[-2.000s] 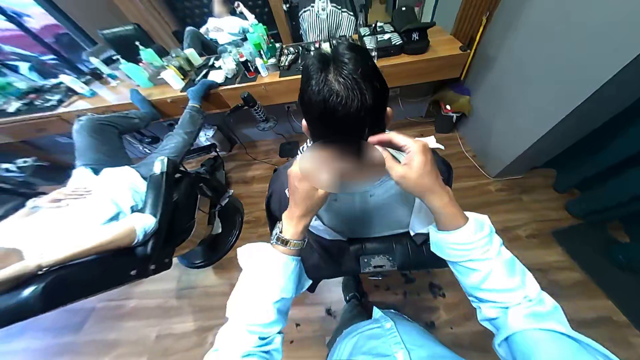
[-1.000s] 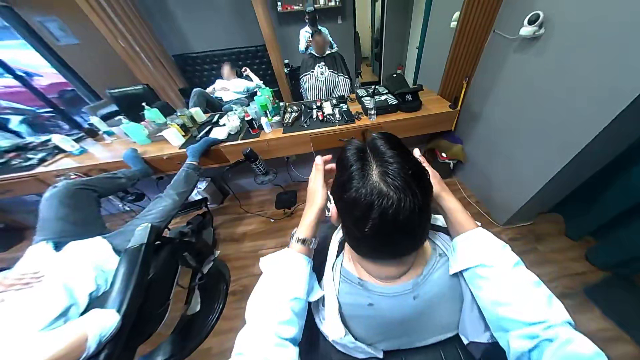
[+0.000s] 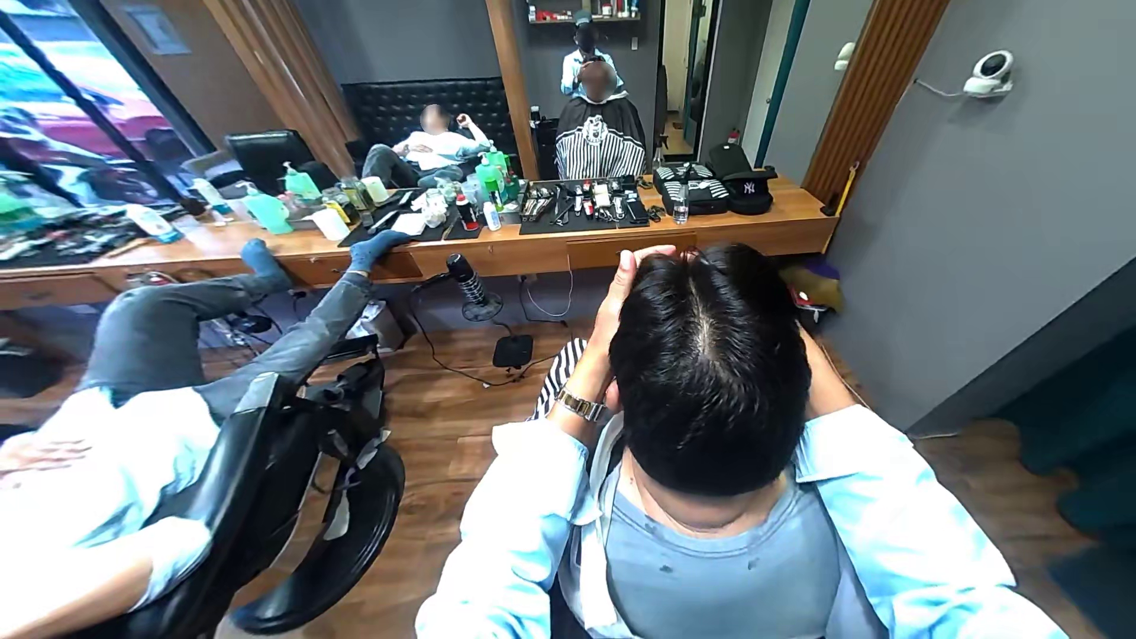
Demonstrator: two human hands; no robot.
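A seated person's dark-haired head [image 3: 710, 382] is in the middle of the view, seen from behind and above. My left hand [image 3: 621, 297] lies along the left side and front of the hair, a metal-band watch [image 3: 581, 405] on its wrist. Behind the head's right side my right hand is hidden; only its wrist shows. Loose clipped hairs dot the person's grey-blue shirt [image 3: 728, 577], with a white strip at the neck. In the mirror [image 3: 399, 53] the person wears a black and striped barber cape [image 3: 601, 138].
Another person reclines in a black barber chair [image 3: 257, 453] at left, feet on the wooden counter [image 3: 621, 240]. A mat with clippers and scissors [image 3: 581, 206], bottles [image 3: 488, 177] and a black cap [image 3: 747, 191] stand there. A grey wall [image 3: 976, 222] rises at right.
Two seconds ago both my hands were at the back of the person's neck; a second ago they were at the sides of the head. My left hand now reaches onto the front hair. The view has tilted up.
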